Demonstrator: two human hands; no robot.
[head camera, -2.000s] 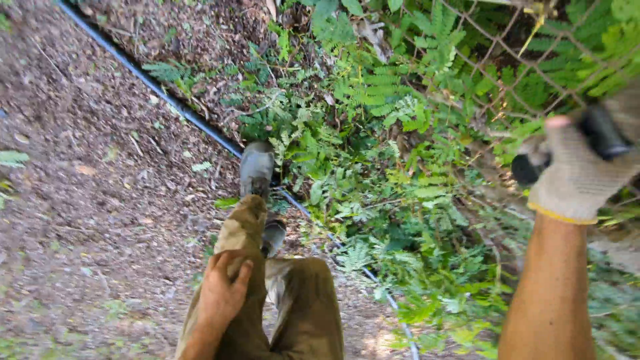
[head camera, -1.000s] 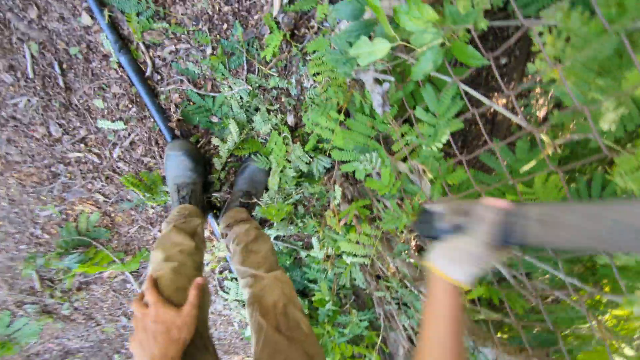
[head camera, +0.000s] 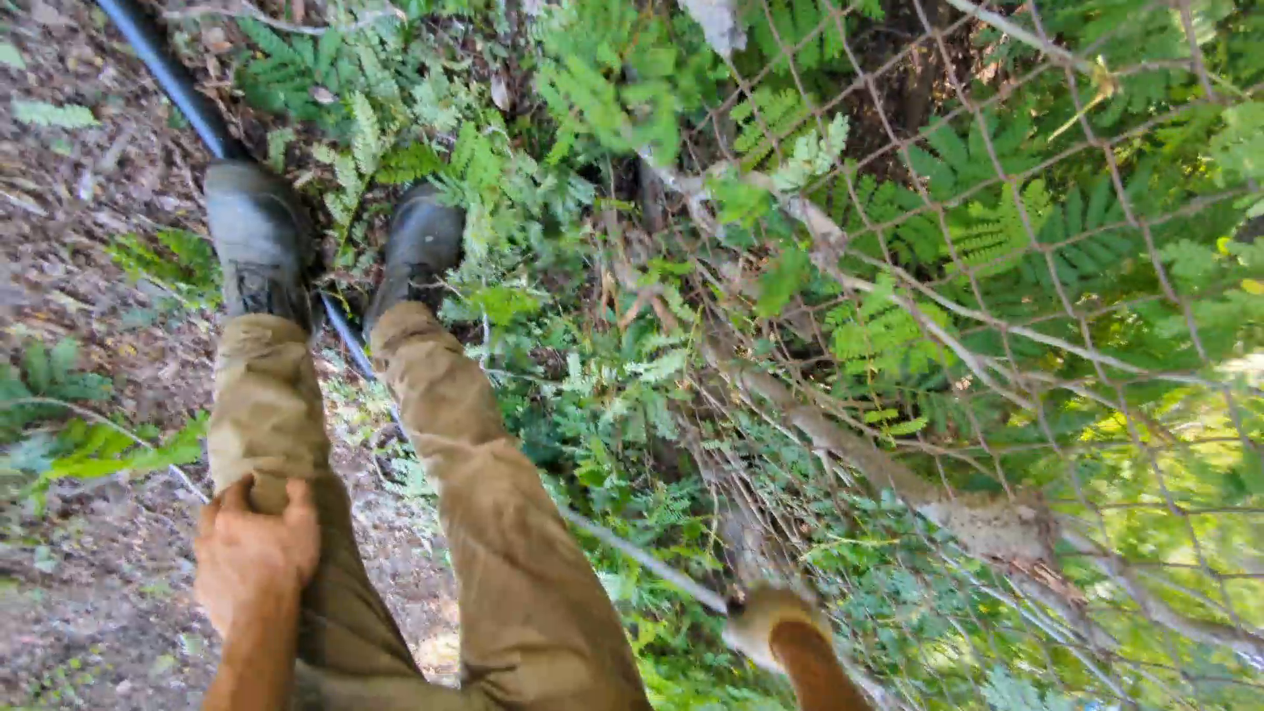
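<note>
My bare left hand (head camera: 255, 548) rests on the knee of my brown trousers (head camera: 265, 405), its fingers bent over the cloth. Lower right of centre, my right hand (head camera: 775, 622) wears a pale knitted work glove and is closed around the dark handle of a machete. Its thin blade (head camera: 642, 558) points up and left, seen nearly edge-on, beside my right leg and among low green plants (head camera: 612, 415). The far end of the blade is hidden behind my leg.
A rusty chain-link fence (head camera: 1057, 247) with branches and leaves through it fills the right side. A dark hose or pipe (head camera: 173, 84) runs beneath my boots (head camera: 259, 227). Leaf litter (head camera: 99, 267) covers the ground at left. A thick branch (head camera: 869, 459) lies along the fence.
My right hand has swung the machete from beside the fence at right down toward my legs. My left hand stays on my leg. Both boots now stand apart over the hose.
</note>
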